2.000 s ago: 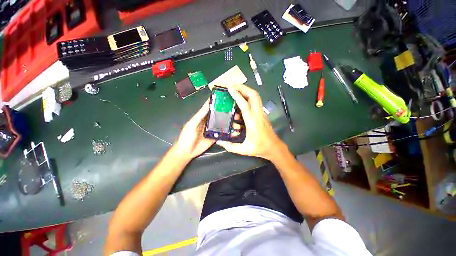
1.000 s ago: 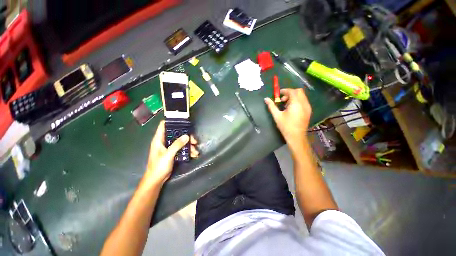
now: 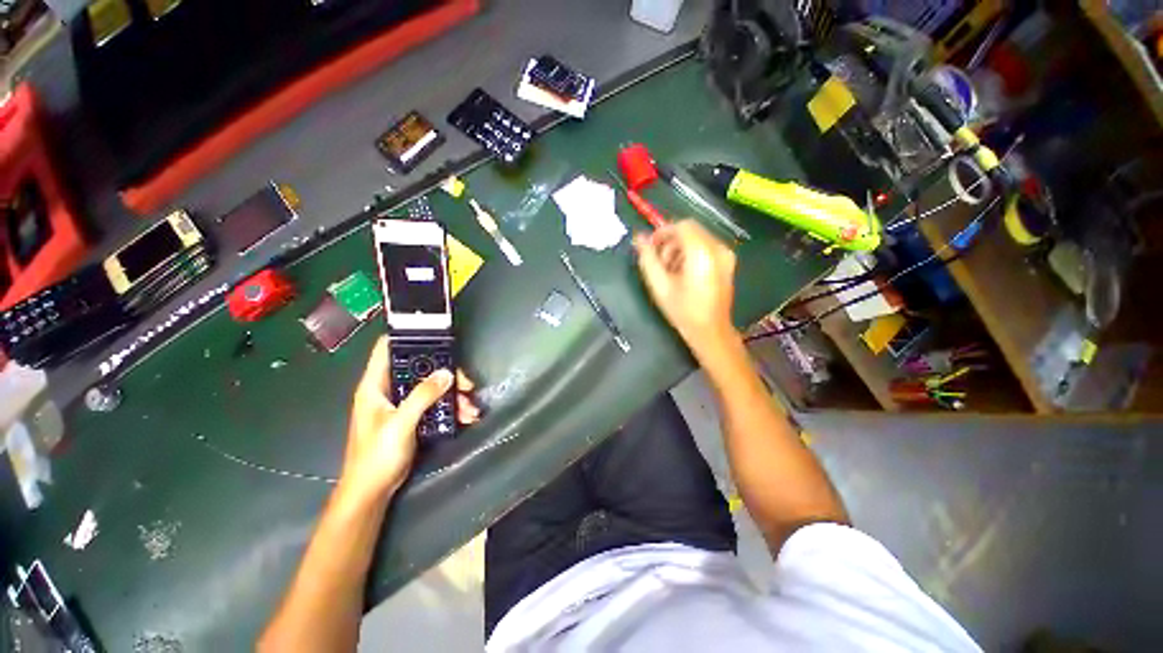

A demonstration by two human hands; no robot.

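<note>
An open flip phone stands lengthwise in my left hand (image 3: 383, 427). My thumb lies on its dark keypad half (image 3: 421, 364). Its pale-framed screen half (image 3: 413, 274) points away from me, with a small white patch on the dark screen. My right hand (image 3: 689, 281) is at the right of the mat, fingers closed around the lower end of a small red-handled screwdriver (image 3: 647, 207). The handle's upper end is close to a red block (image 3: 636, 166). The screwdriver's shaft is hidden by my fingers.
Right of my right hand lies a lime-green electric screwdriver (image 3: 797, 207) with cords. White paper (image 3: 591, 213), dark tweezers (image 3: 596, 304) and a yellow card (image 3: 462, 265) lie between my hands. A green-and-brown module (image 3: 344, 313) and another red block (image 3: 260, 295) lie left of the phone.
The phone was held in both hands with a green board showing; now my left hand alone holds it open, screen showing. My right hand has moved right and taken hold of the red screwdriver, whose handle has tilted.
</note>
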